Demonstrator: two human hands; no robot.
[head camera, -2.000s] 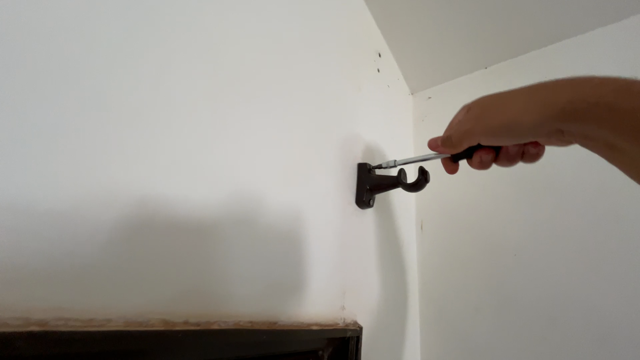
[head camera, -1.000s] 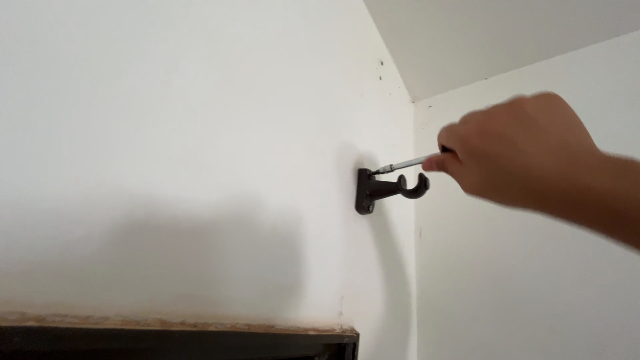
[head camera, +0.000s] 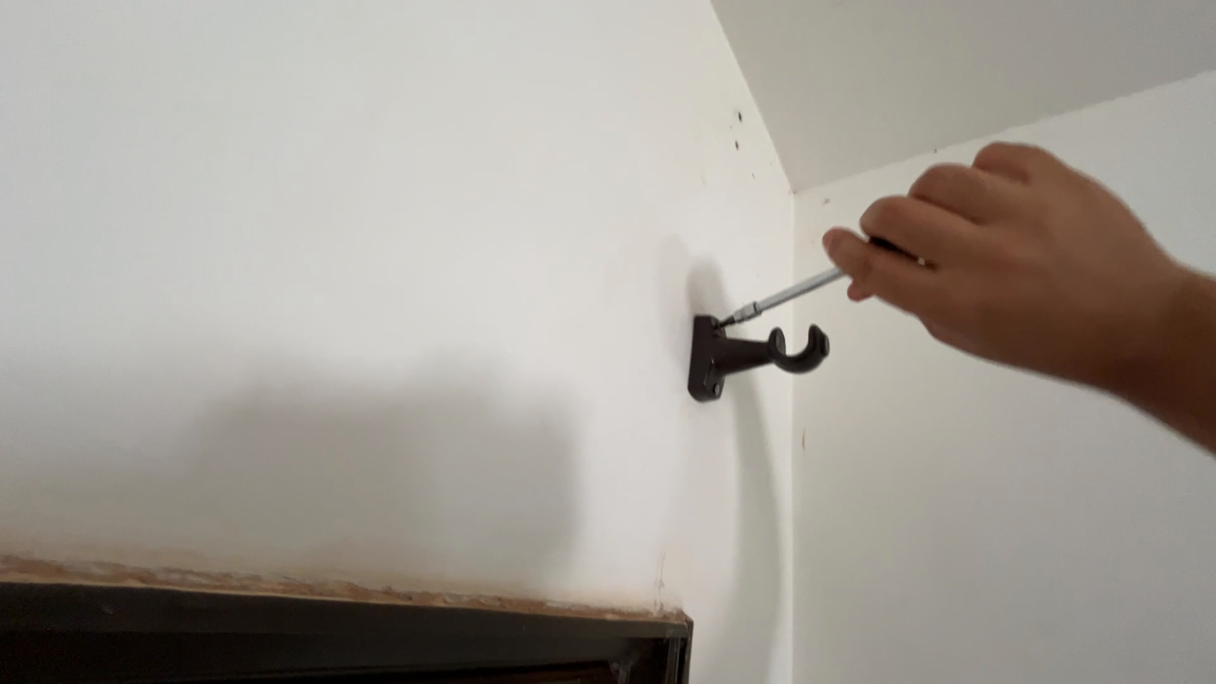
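A dark curtain rod bracket (head camera: 746, 355) with an open hook at its outer end stands out from the white wall, near the corner. My right hand (head camera: 1026, 256) comes in from the right, closed around the dark handle of a screwdriver (head camera: 800, 288). The steel shaft slants down to the left, and its tip meets the upper screw position on the bracket's base plate. A screw (head camera: 716, 389) shows low on the same plate. My fingers hide most of the handle. My left hand is out of view.
A dark frame (head camera: 380, 613) with a rough, chipped plaster edge runs along the bottom left. The side wall (head camera: 988, 513) meets the bracket's wall just right of the hook, and the sloping ceiling (head camera: 912, 85) is above. Small holes (head camera: 738, 130) mark the wall above the bracket.
My right hand has turned about the screwdriver handle, from fingers curled below it to knuckles up. The screwdriver tip has stayed at the top of the bracket's plate.
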